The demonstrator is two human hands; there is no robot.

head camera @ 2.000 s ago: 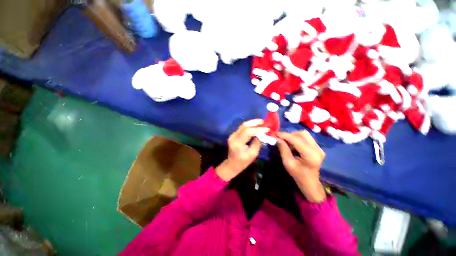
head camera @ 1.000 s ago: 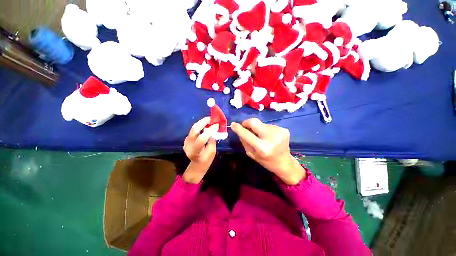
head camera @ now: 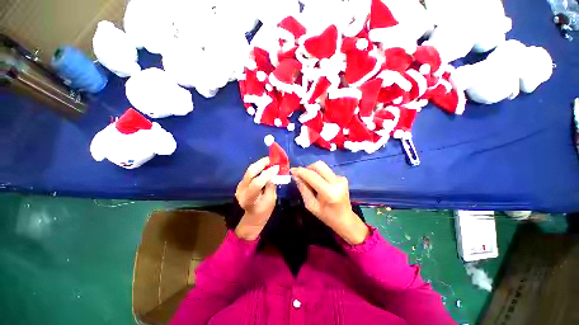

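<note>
A small red Santa hat [head camera: 277, 160] with a white pompom [head camera: 269, 139] at its tip stands upright in my left hand [head camera: 257, 190], pinched at its white trim above the table's front edge. My right hand [head camera: 327, 195] is beside it, thumb and forefinger pinched together at the trim's right side; a needle there is too small to see. A heap of red-and-white hats [head camera: 343, 105] lies behind my hands. Small snips [head camera: 411, 150] lie at the heap's front right edge. A white plush toy [head camera: 132, 146] with a red hat sits at the left.
White plush toys [head camera: 190, 38] are piled behind and at the right. A blue thread cone [head camera: 79, 68] and a long brown block [head camera: 44, 90] are upper left on the blue table. An open cardboard box [head camera: 149, 270] and a white flat case [head camera: 476, 235] are below the table edge.
The view has turned and shifted since the earliest frame. Since one second ago, my right hand has come closer to the hat, closing the small gap. My left hand still holds the hat.
</note>
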